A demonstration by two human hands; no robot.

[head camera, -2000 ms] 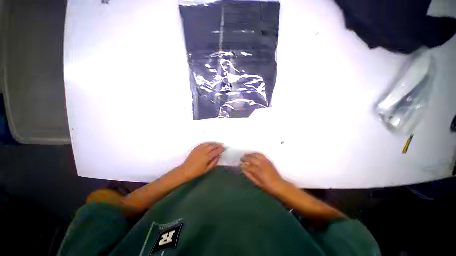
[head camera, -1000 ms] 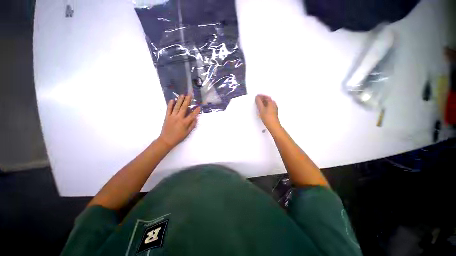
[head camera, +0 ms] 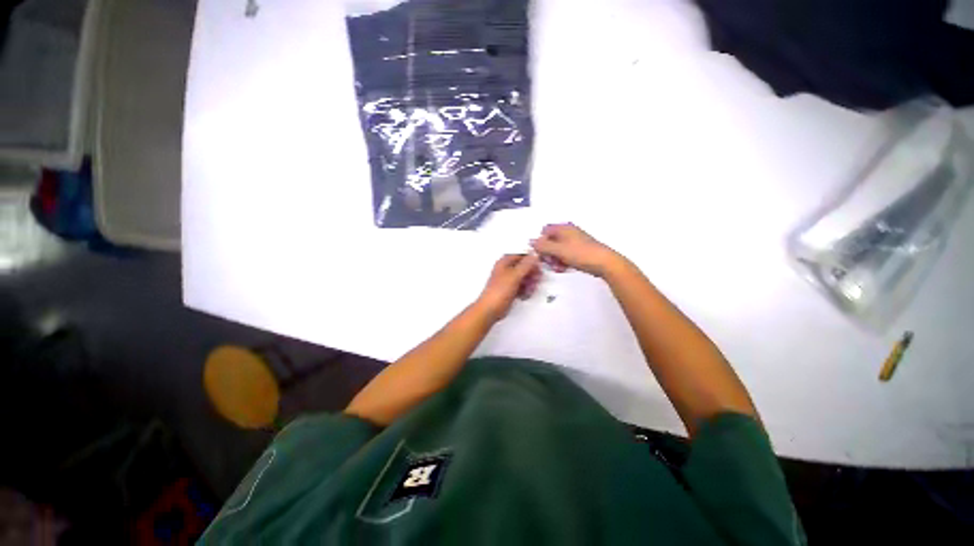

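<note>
A bagged garment lies flat on the white table, a dark rectangle with bright glossy streaks and a pale patch near its lower edge. My left hand and my right hand are close together just below the bag's lower right corner. Their fingertips are pinched at the bag's clear open edge, which is almost invisible against the table. The fingers hide most of what is between them.
A dark unfolded garment pile lies at the far right. A bundle in a clear bag and a yellow-orange pen or marker lie on the right. A pale grey tub and a yellow-orange stool stand left of the table.
My left hand has left the garment's lower edge and moved right to meet my right hand, which has moved slightly down. The view has shifted, bringing the stool and tub into sight.
</note>
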